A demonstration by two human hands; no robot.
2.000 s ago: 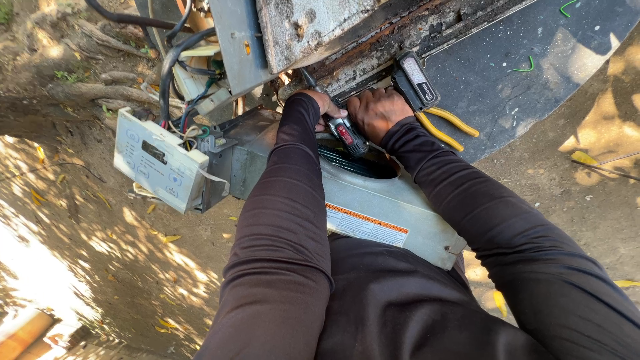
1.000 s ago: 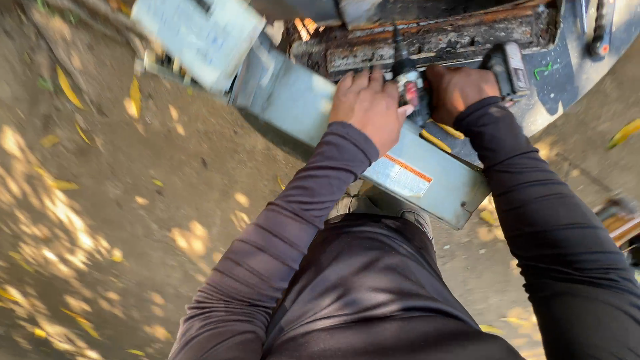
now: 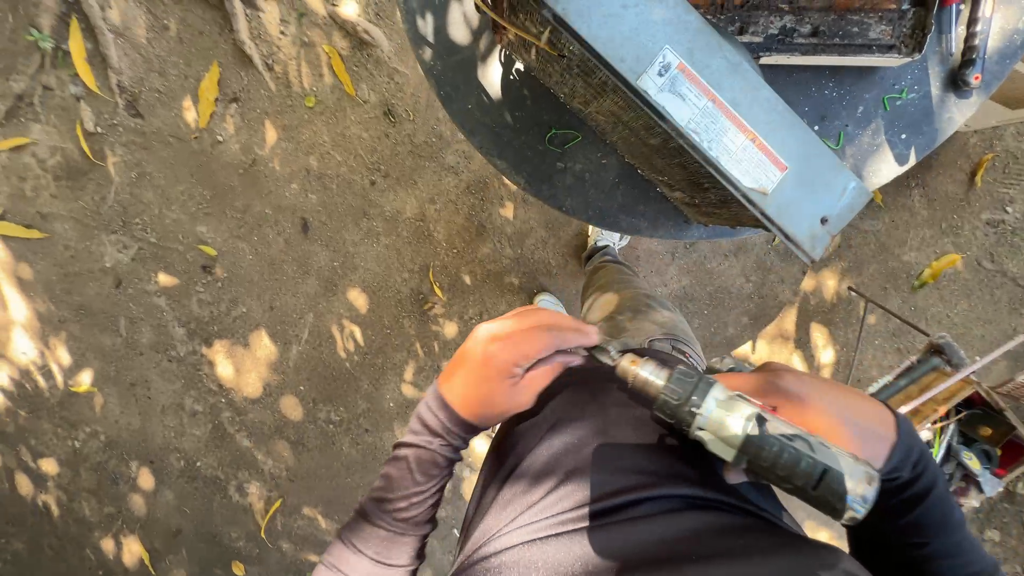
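My right hand (image 3: pixel 816 400) is wrapped around a cordless drill (image 3: pixel 744 432), held in front of my body with its chuck pointing up and to the left. The fingertips of my left hand (image 3: pixel 512 360) pinch at the bit (image 3: pixel 606 352) at the drill's nose; whether a screw is there too cannot be told. Beyond the hands, a grey sheet-metal housing (image 3: pixel 720 104) with a warning label lies at a slant over the round dark table, against a finned coil (image 3: pixel 608 120).
The round dark table (image 3: pixel 496 152) carries green wire scraps (image 3: pixel 563 140), a rusty metal part (image 3: pixel 824 28) and a tool with a dark handle (image 3: pixel 970 64). A box of tools (image 3: pixel 952 400) stands at the lower right. Leaves lie on the dirt ground.
Both hands and the drill have come away from the metal housing, back toward my body. My left hand has gone to the drill's tip. The view has shifted strongly.
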